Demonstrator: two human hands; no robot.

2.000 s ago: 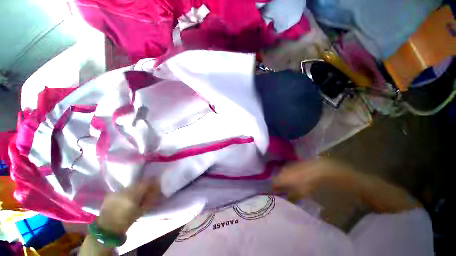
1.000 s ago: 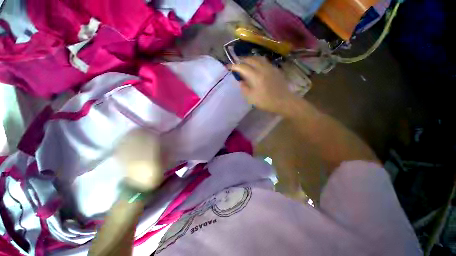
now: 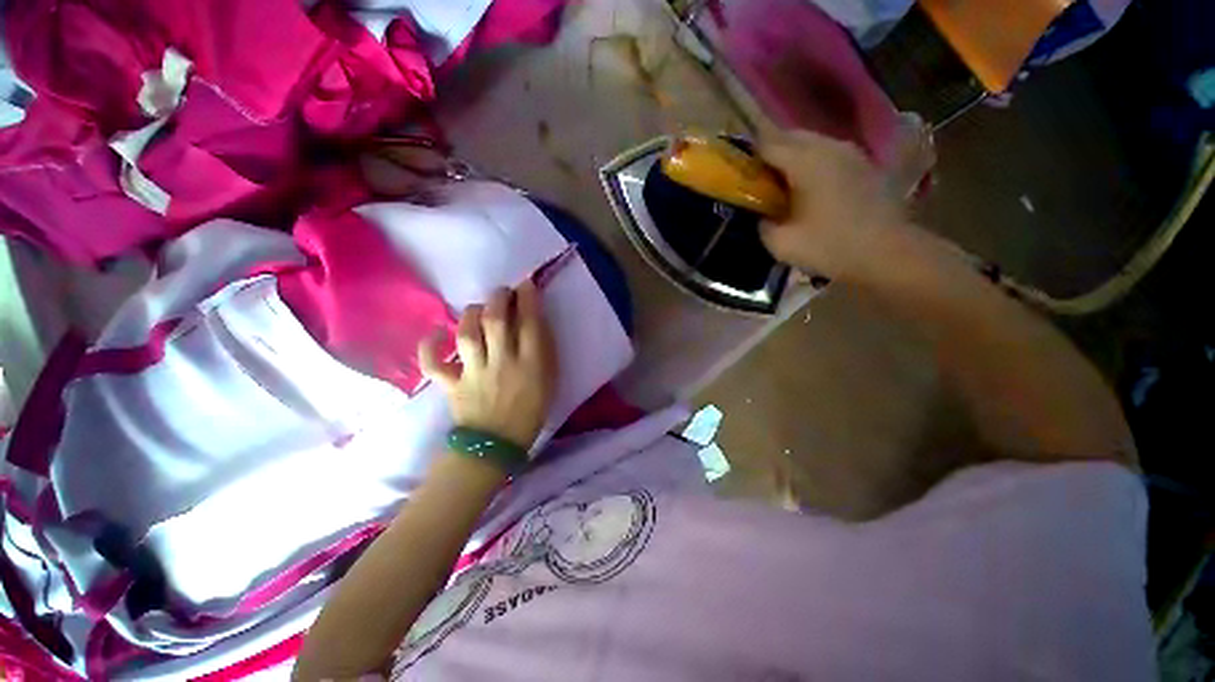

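Observation:
The pink-and-white garment point(image 3: 253, 400) lies white inside up over the padded board, whose dark blue rounded end point(image 3: 602, 273) shows at its right. My left hand point(image 3: 500, 360), with a green band at the wrist, lies on the garment with fingers spread at a narrow pink seam near the board's end. My right hand point(image 3: 839, 200) grips the yellow-orange handle of the iron point(image 3: 713, 220). The iron has a dark body with a pale metal edge, its tip pointing left. It is to the right of the board, apart from the garment.
A crumpled pink pile point(image 3: 200, 107) with a white strip lies at the far left. A stained pinkish pad point(image 3: 813, 80) is beyond the iron. A pale hose point(image 3: 1146, 253) curves at right. Orange material point(image 3: 993, 40) is at the top right. Small scissor-like loops point(image 3: 406, 144) lie near the pile.
The garment has been turned and laid flatter. My right hand has gone from the cloth to the iron and now holds its handle. My left hand has moved right towards the board's end.

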